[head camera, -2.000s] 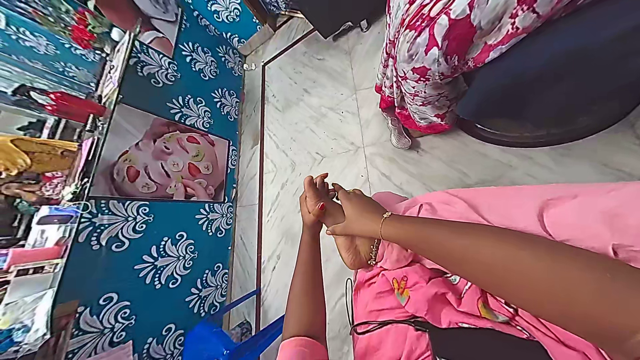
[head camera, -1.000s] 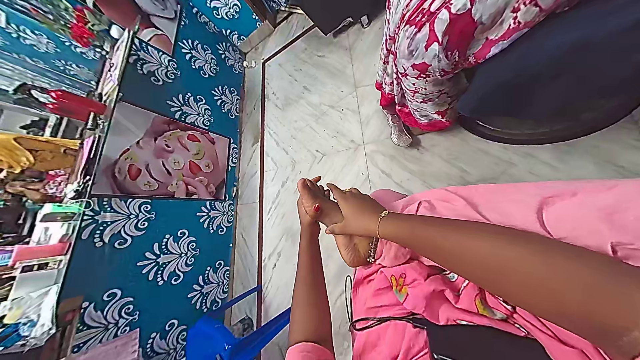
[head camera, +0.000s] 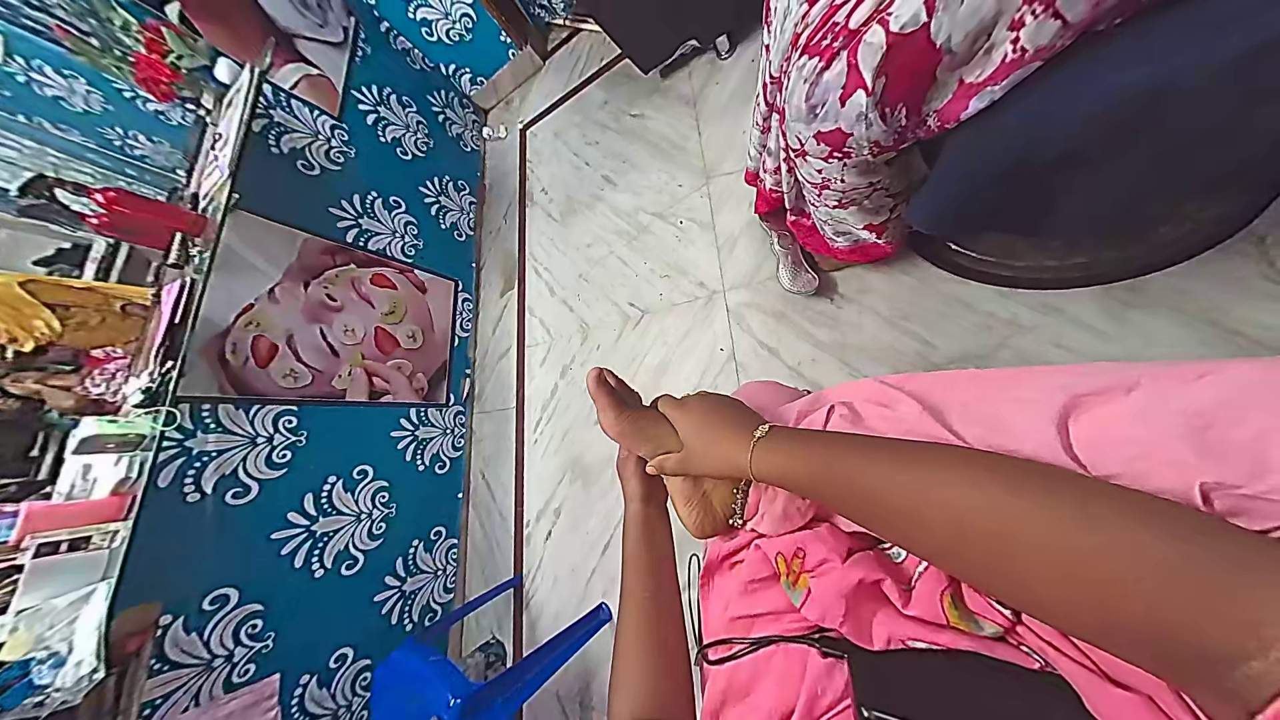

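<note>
A bare foot with a beaded anklet lies at the centre, in front of pink clothing. My right hand, with a thin gold-coloured bracelet at the wrist, is wrapped around the middle of the foot, its thumb and fingers pressed on the skin. From the bottom edge my left forearm rises to the foot. My left hand touches its far side near the ball; its fingers are hidden behind the foot.
Blue plastic chair parts stand at bottom left, beside a patterned teal panel with a face picture. A cluttered counter runs along the left. At upper right a person in a floral garment is beside a dark round-edged seat.
My left hand's fingers, earlier seen over the toes, have moved behind the foot. The toes now show uncovered. My right hand stays wrapped on the foot.
</note>
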